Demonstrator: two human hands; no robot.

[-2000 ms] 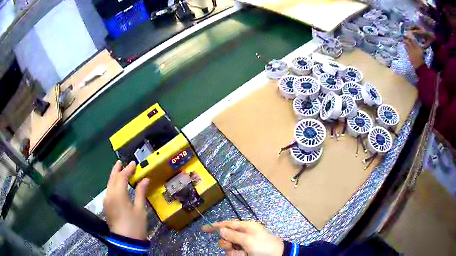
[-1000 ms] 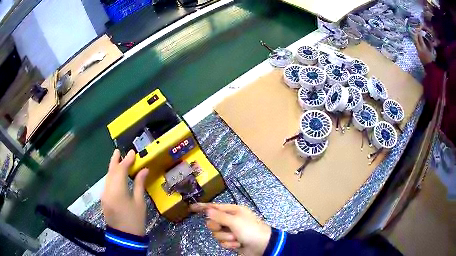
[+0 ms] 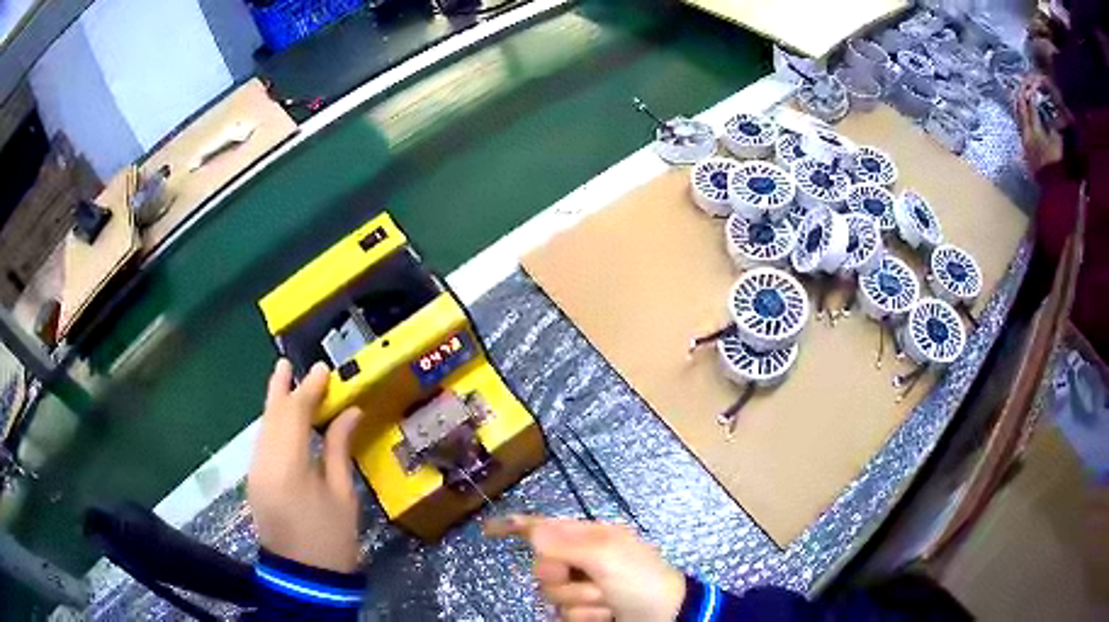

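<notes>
The yellow screw feeder (image 3: 389, 480) stands on the bubble wrap, with red digits on its front and a dark open top. My left hand (image 3: 302, 468) rests at the feeder's left side, thumb and fingers spread around its edge. A small silver metal block (image 3: 440, 425) sits on the feeder's front step. My right hand (image 3: 596, 565) is in front of the feeder and pinches a thin probe or tweezers (image 3: 483, 491), whose tip points at the outlet below the block. No screw can be made out.
Slotted white round housings (image 3: 767, 309) with short wires are piled on a brown cardboard sheet (image 3: 632, 292) at right. Two dark thin tools or wires (image 3: 590, 468) lie beside the feeder. A green conveyor belt (image 3: 487, 146) runs behind. A person's dark red sleeve (image 3: 1070, 207) shows at right.
My right hand moved in to the feeder outlet, then drew back a little to the right with the thin tool. My left hand stays at the feeder. The view has shifted slightly.
</notes>
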